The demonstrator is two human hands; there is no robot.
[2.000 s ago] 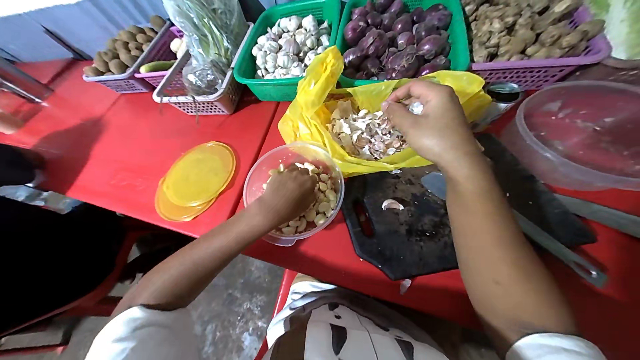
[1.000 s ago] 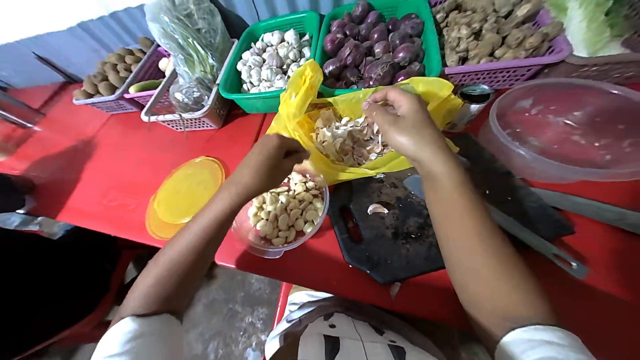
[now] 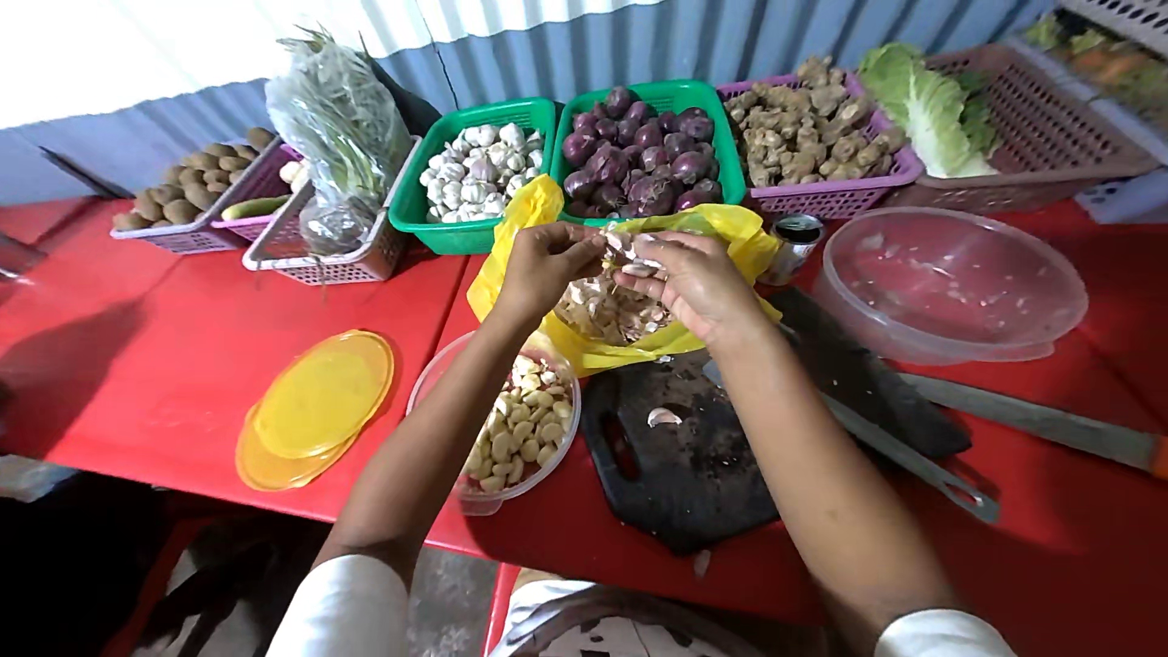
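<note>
Above a yellow plastic bag (image 3: 584,349) full of garlic skins (image 3: 613,308), my two hands meet. My right hand (image 3: 698,281) holds garlic (image 3: 639,268) with papery skin between thumb and fingers. The fingertips of my left hand (image 3: 546,265) pinch the skin of the same piece from the left. Below my left forearm, peeled cloves (image 3: 522,436) fill a clear round tub (image 3: 564,438), partly hidden by that arm. An unpeeled clove (image 3: 663,417) lies on the black cutting board (image 3: 680,493), left of my right forearm.
Baskets of garlic (image 3: 479,173), red onions (image 3: 643,151) and ginger (image 3: 812,128) line the wall. Two yellow lids (image 3: 324,394) lie left. A clear basin (image 3: 954,278), an open can (image 3: 794,242) and two long metal blades or utensils (image 3: 899,449), (image 3: 1031,415) are at right.
My left hand was in the tub two seconds ago, then rose toward the bag's left edge; now it meets my right hand above the skins.
</note>
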